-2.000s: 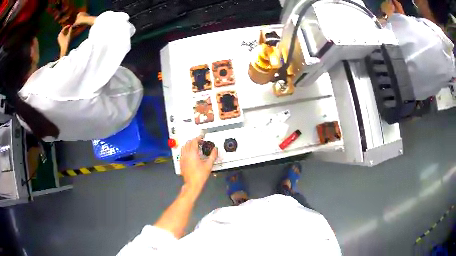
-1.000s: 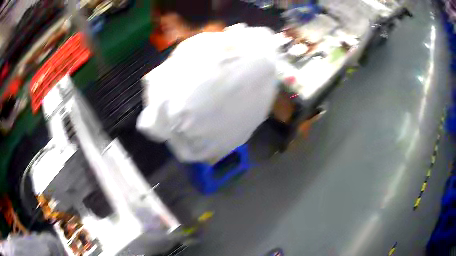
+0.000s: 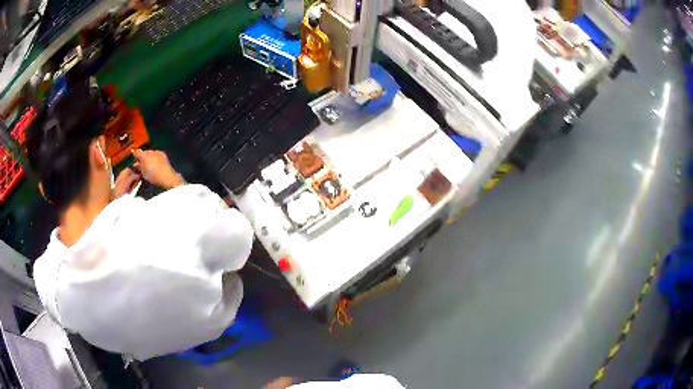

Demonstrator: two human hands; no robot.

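Observation:
A white machine bed [image 3: 380,251] lies in front of me. Orange-brown square fixtures [image 3: 331,190] and white square fixtures [image 3: 305,207] sit on its left part. A small dark round housing [image 3: 368,209] lies right of them, with a green small-handled tool [image 3: 401,210] beside it and another brown block [image 3: 435,188] near the right edge. A small blurred skin-coloured part, seemingly my left hand [image 3: 281,382], is cut off by the bottom edge beside my white coat, far from these things; its fingers cannot be made out. My right hand is out of the picture.
A person in a white coat [image 3: 144,273] sits close at the left on a blue stool [image 3: 232,338]. Black trays [image 3: 235,121] lie behind the bed. A gantry with a black cable chain [image 3: 448,34] stands at back right. Orange wires [image 3: 342,313] hang below the front edge.
The view has swung from a bed with a red tool, past a blurred turn, to one with a green tool. My left hand, earlier at a dark housing, is no longer over a bed.

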